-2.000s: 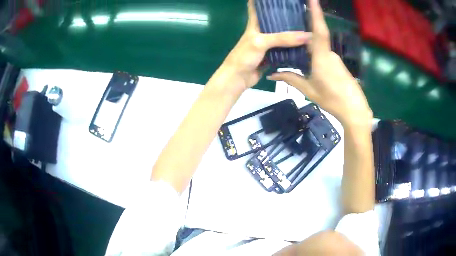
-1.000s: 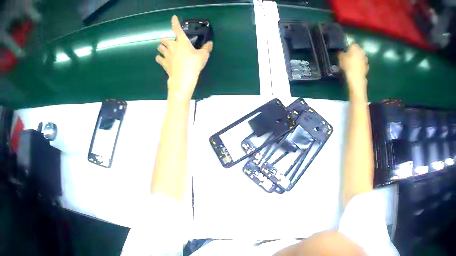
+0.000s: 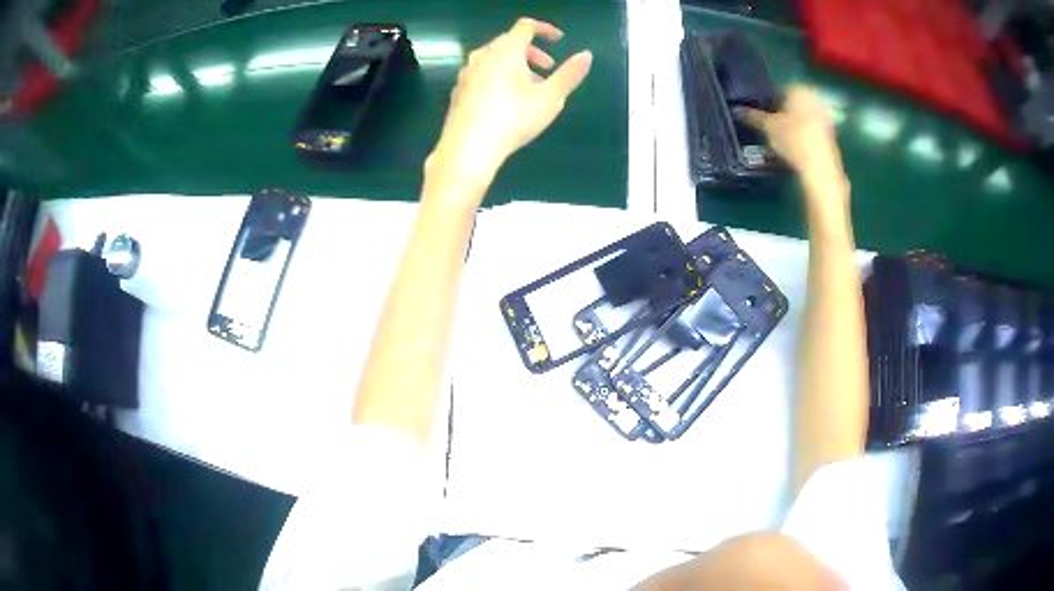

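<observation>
A stack of black phone middle frames lies on the green surface at the upper left. My left hand is to its right, above the green surface, fingers apart and empty. My right hand is at a second stack of dark frames right of the white strip, its fingers on the stack's right side; whether it grips a frame is unclear. Several loose frames overlap on the white bench in front of me. A single frame lies alone at the left on the bench.
The white strip crosses the green surface. A red tray is at the upper right. A dark ribbed mass with bright reflections is at the far right. A black box and a shiny round item are at the left edge.
The block of frames held in both hands two seconds ago is out of them. My left hand has moved right, off the left stack, which now shows fully. My right hand has moved slightly left.
</observation>
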